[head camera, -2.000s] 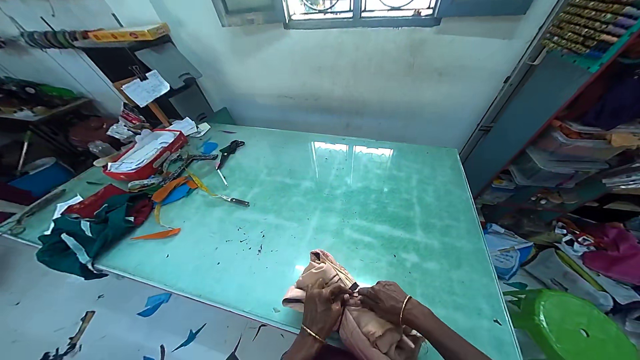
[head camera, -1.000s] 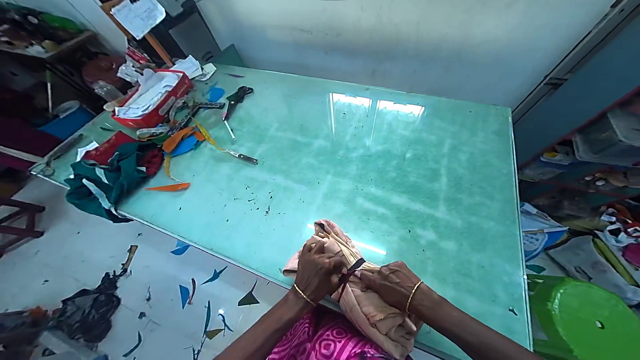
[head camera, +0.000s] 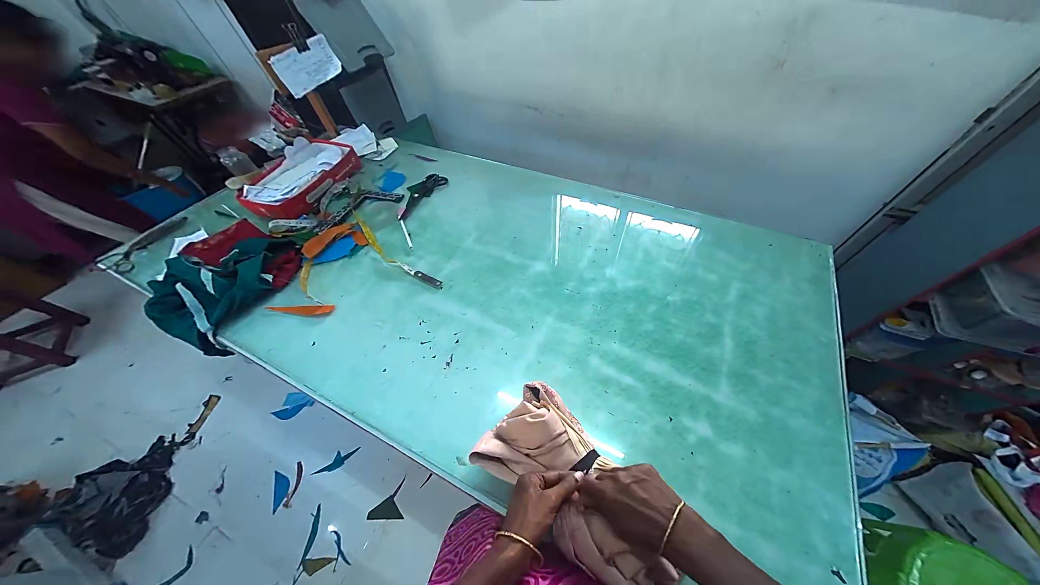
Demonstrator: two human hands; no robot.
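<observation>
A bundle of peach-coloured fabric [head camera: 528, 435] lies gathered at the near edge of the green table, its lower part hanging toward my lap. A black strip [head camera: 585, 461] goes around the bundle's narrow middle. My left hand [head camera: 540, 504] pinches at the strip from the left, thumb and fingertips together. My right hand [head camera: 634, 504] lies over the bundle with its fingertips meeting the left ones at the strip. Whether the strip is knotted is hidden by the fingers.
On the green tabletop [head camera: 650, 325] lie scissors [head camera: 426, 185], a yellow measuring tape [head camera: 370, 237], a red box of papers [head camera: 345, 166] and dark green cloth [head camera: 219, 284]. A green plastic stool [head camera: 934, 556] stands at right. Another person [head camera: 57, 154] is at far left.
My hands have come closer together at the black strip, which earlier stretched between them across the bundle. A person has come into view at the left. The view has turned left and down.
</observation>
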